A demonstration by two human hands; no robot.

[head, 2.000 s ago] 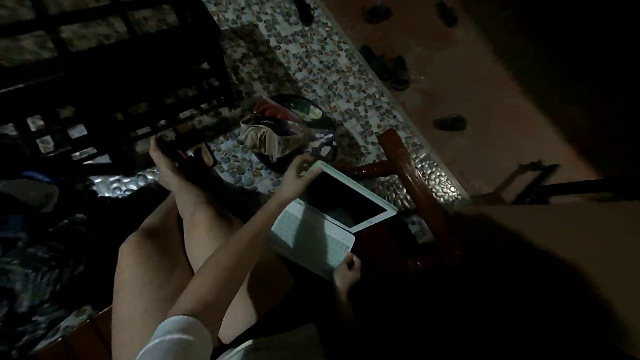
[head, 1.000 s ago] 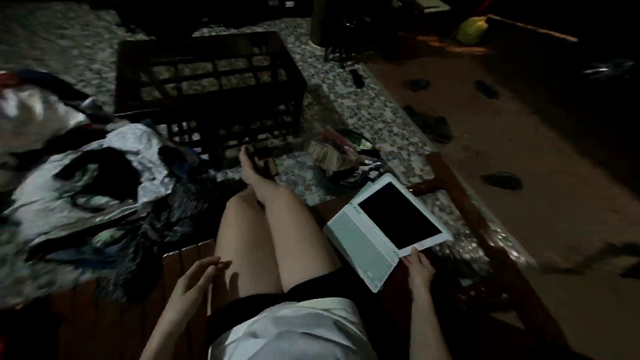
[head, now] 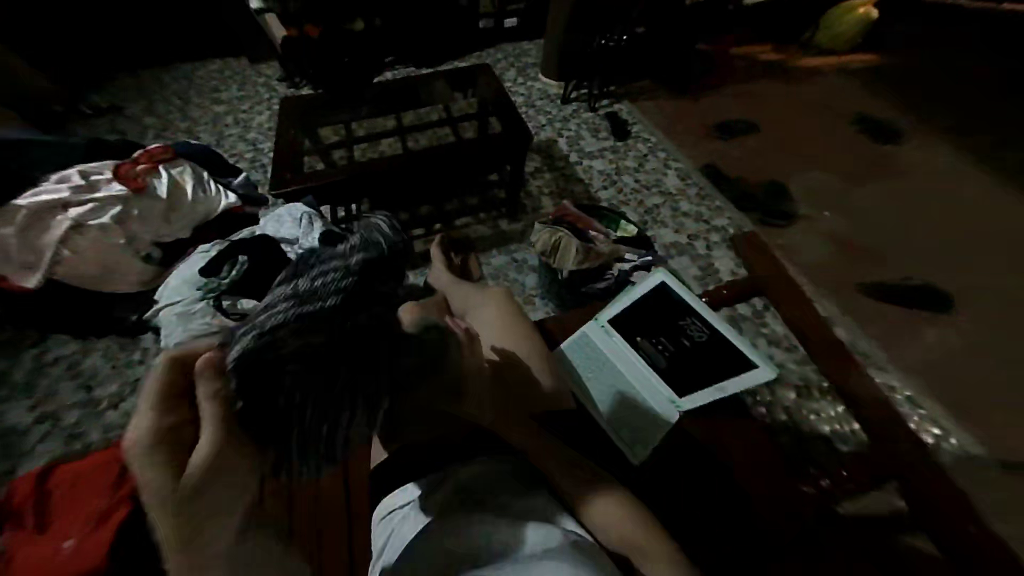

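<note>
A dark garment with a grey pattern (head: 312, 320) hangs in front of my lap. My left hand (head: 200, 432) grips its left edge between thumb and fingers. Near its right side is my right hand (head: 472, 360), dim and partly in shadow, so its hold on the cloth cannot be made out. To the right of my legs, a white tablet with a lit dark screen (head: 684, 340) leans open on its pale cover or keyboard (head: 620, 392). Beyond my feet lies a bundle of mixed clothes (head: 580, 240) in what looks like a basin.
Heaped clothes, pale and white (head: 120, 216), lie at the left. A red cloth (head: 68, 508) is at the lower left. A dark low table frame (head: 400, 132) stands ahead on the pebbled floor. At the right runs a wooden armrest (head: 832, 352), with several dark sandals (head: 904, 296) beyond.
The dark garment has come up in front of my lap, in my left hand. My right hand has left the tablet's edge and moved left. The tablet's screen, black before, now shows something lit.
</note>
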